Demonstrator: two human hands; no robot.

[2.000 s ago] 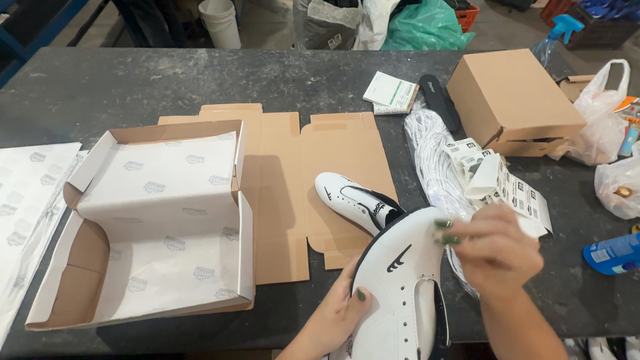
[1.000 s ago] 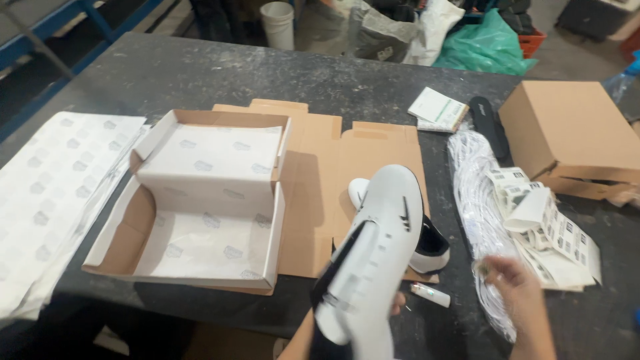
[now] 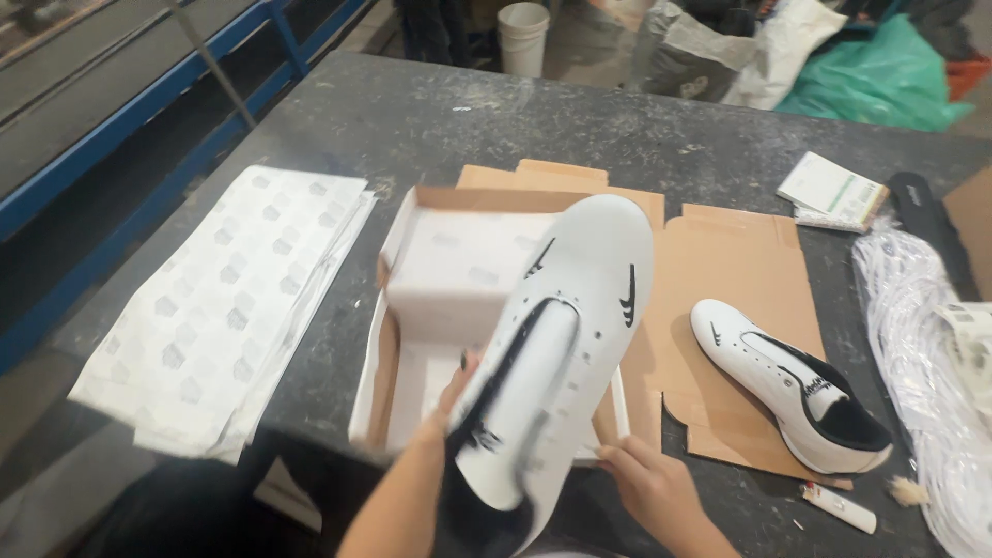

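A white shoe with black markings and black lining is held up, toe away from me, above an open cardboard shoebox lined with printed paper. My left hand grips it at its left side; the shoe hides part of the fingers. At the box's near right corner, my right hand has its fingers closed on the box edge. The matching white shoe lies to the right on a flattened brown cardboard sheet. A white lighter lies near that shoe's heel.
Printed tissue sheets are stacked on the left of the dark table. On the right lie bundled white laces, a small pad of cards and a black case. A blue metal frame stands beyond the table's left edge.
The held shoe has moved over the shoebox. My right hand has gone from beside the laces to the box's near right corner. The view has swung left.
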